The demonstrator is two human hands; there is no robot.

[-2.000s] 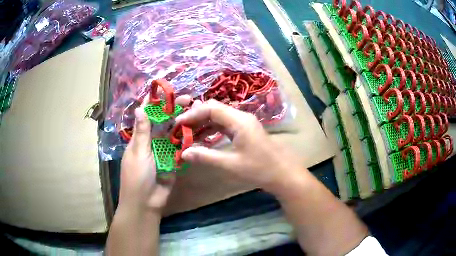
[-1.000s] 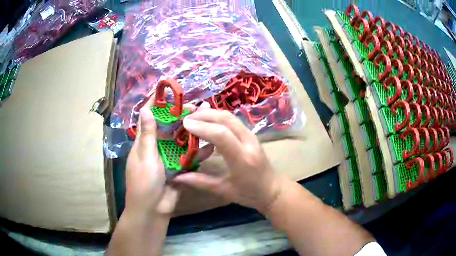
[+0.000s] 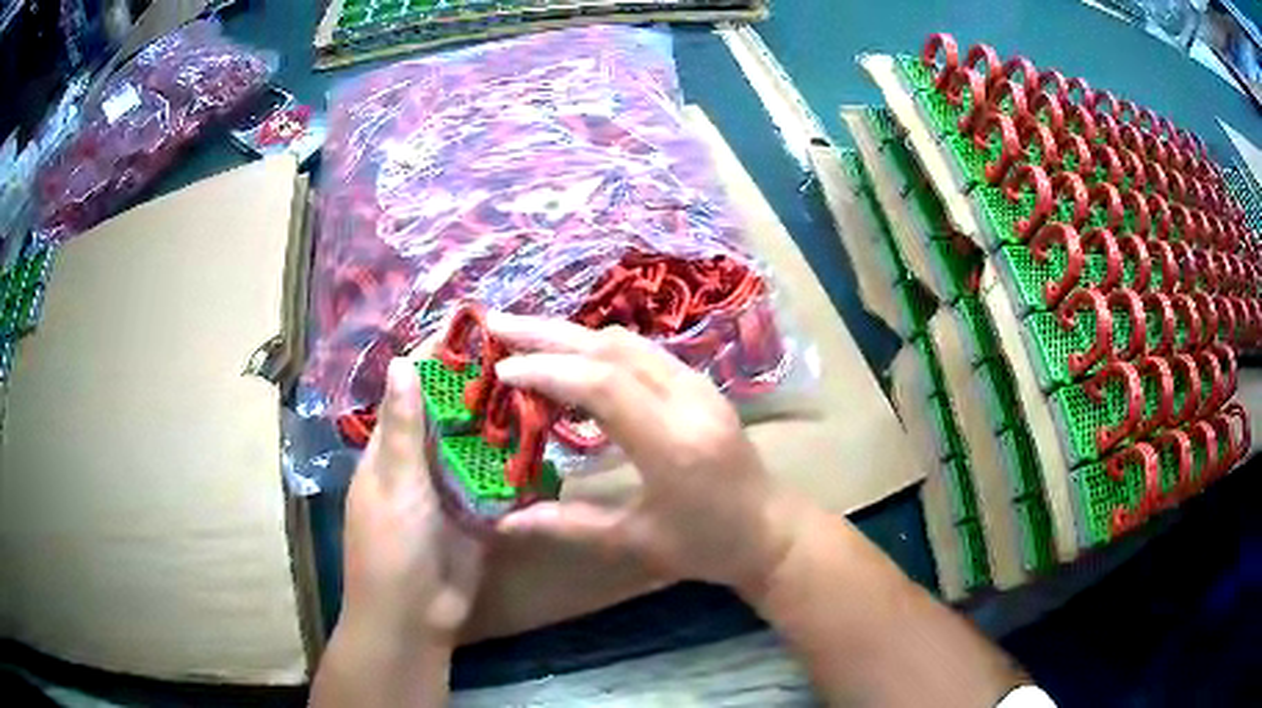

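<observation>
My left hand (image 3: 401, 533) holds two green perforated pieces (image 3: 478, 463), one above the other, left of centre. Red hooks (image 3: 526, 440) stand on both pieces. My right hand (image 3: 651, 450) is at their right side, its fingers over the upper hook and its thumb beside the lower piece; its fingertips touch the red hooks. Just beyond my hands lies a large clear plastic bag (image 3: 485, 166) full of red hooks, open at its near side, with loose red hooks (image 3: 678, 293) showing there.
A cardboard sheet (image 3: 817, 450) lies under the bag, and piled cardboard (image 3: 152, 415) is at the left. Layered trays of green pieces with red hooks (image 3: 1093, 263) stand at the right. A second bag (image 3: 145, 118) is back left, and more green pieces on cardboard (image 3: 540, 21) are at the top.
The two green pieces have been tilted and now sit closer together. My right fingers have moved from the lower hook up over the upper one. The view has shifted slightly, showing more at the top.
</observation>
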